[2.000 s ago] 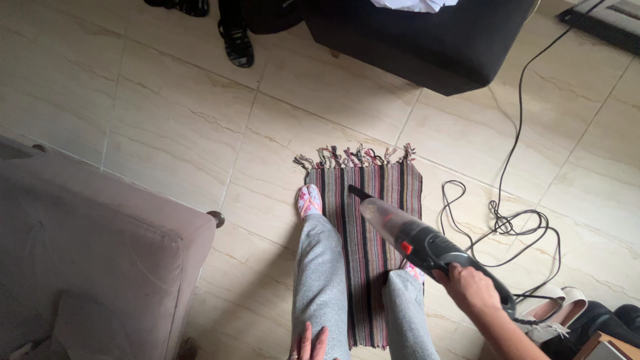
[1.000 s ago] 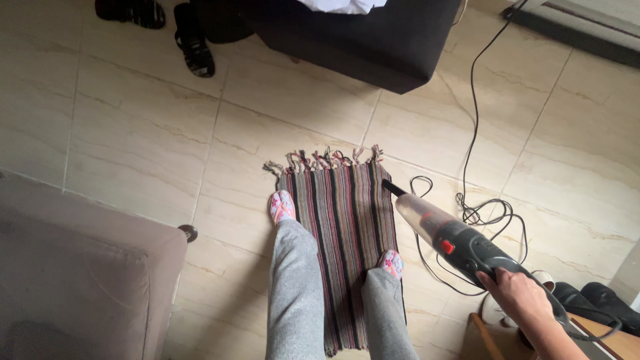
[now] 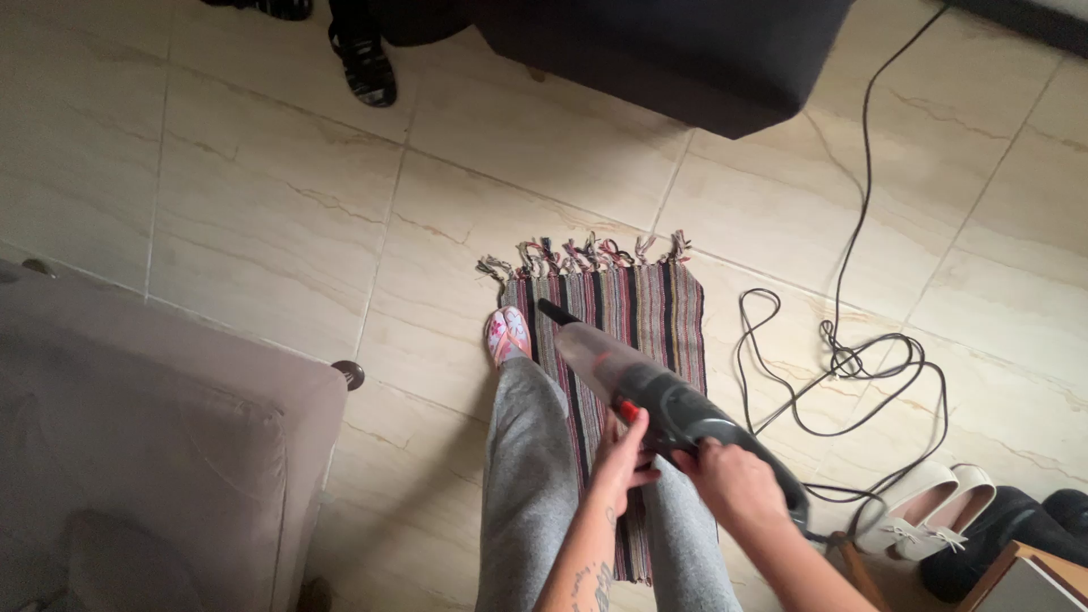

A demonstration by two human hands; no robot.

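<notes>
A handheld vacuum cleaner (image 3: 680,408) with a clear dust chamber and a dark body points up and left over a striped woven rug (image 3: 671,314) with a fringed end. Its black nozzle (image 3: 554,311) is over the rug's upper left part. My right hand (image 3: 735,480) is closed around the handle at the rear. Against the underside of the body, by the red button, my left hand (image 3: 625,459) rests with its thumb up; its fingers are partly hidden. My left foot, in a patterned sock and a thong sandal (image 3: 510,333), stands at the rug's left edge.
A black power cord (image 3: 867,348) lies in loops on the tiled floor at the right. White flat shoes (image 3: 926,510) and dark shoes sit lower right, near a wooden furniture edge. A grey upholstered seat (image 3: 170,425) is at left, a dark upholstered piece (image 3: 680,59) at top, black sandals (image 3: 367,72) at upper left.
My left hand has come up to the vacuum cleaner's body; one second ago it was out of view. The nozzle has moved from the rug's right edge to its left part.
</notes>
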